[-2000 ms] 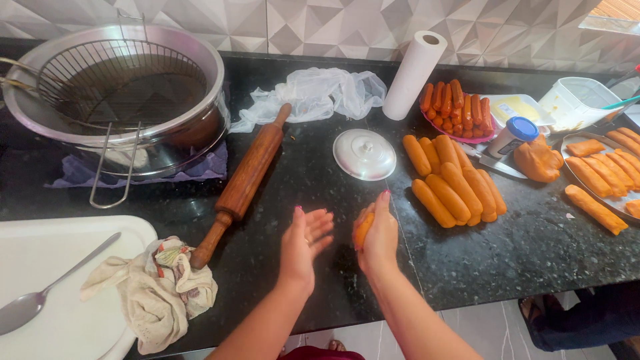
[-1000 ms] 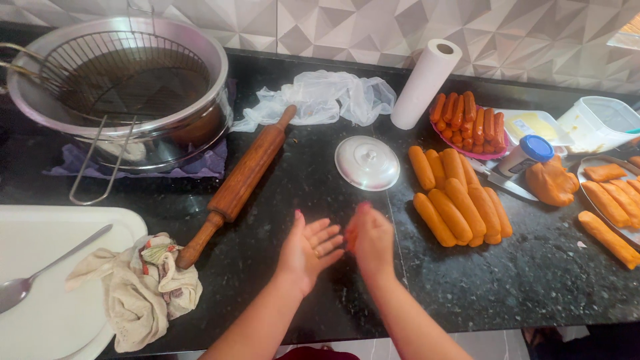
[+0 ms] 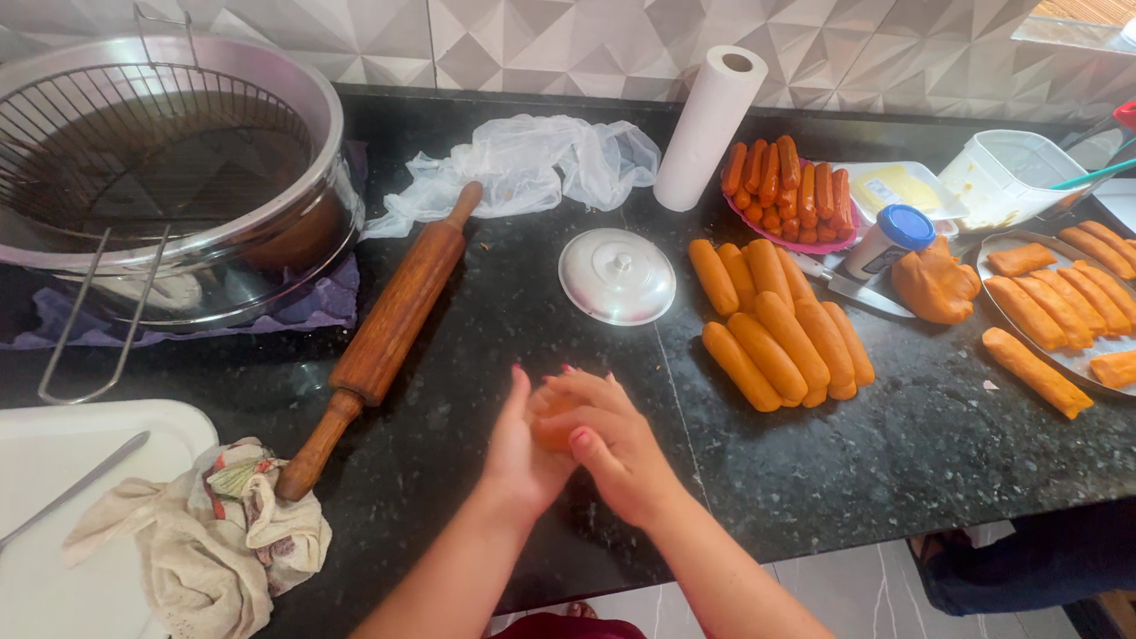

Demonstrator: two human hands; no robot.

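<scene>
Between my palms, over the dark stone counter, lies a small orange piece of dough (image 3: 552, 428), partly hidden by my fingers. My left hand (image 3: 525, 444) is cupped under and beside it, palm up. My right hand (image 3: 612, 439) covers it from the right, fingers slightly curled. Just beyond the hands rests a round metal lid (image 3: 617, 276). Several smooth orange dough rolls (image 3: 781, 342) are stacked to the right. Farther right sits an orange dough lump (image 3: 936, 280) beside a knife (image 3: 865, 293). A wooden rolling pin (image 3: 399, 311) lies to the left of my hands.
At the left, a large metal pot (image 3: 328, 151) of dark liquid holds a wire basket. A cloth (image 3: 209, 541) overlaps a white tray (image 3: 53, 444). Behind are a plastic bag (image 3: 550, 164), paper towel roll (image 3: 710, 129), sausages (image 3: 781, 191) and a white tub (image 3: 1012, 177). A person's leg (image 3: 1029, 559) shows lower right.
My hands, apart with the dough in the right two seconds ago, have come together around it. The fingers of my right hand now lie across my left palm.
</scene>
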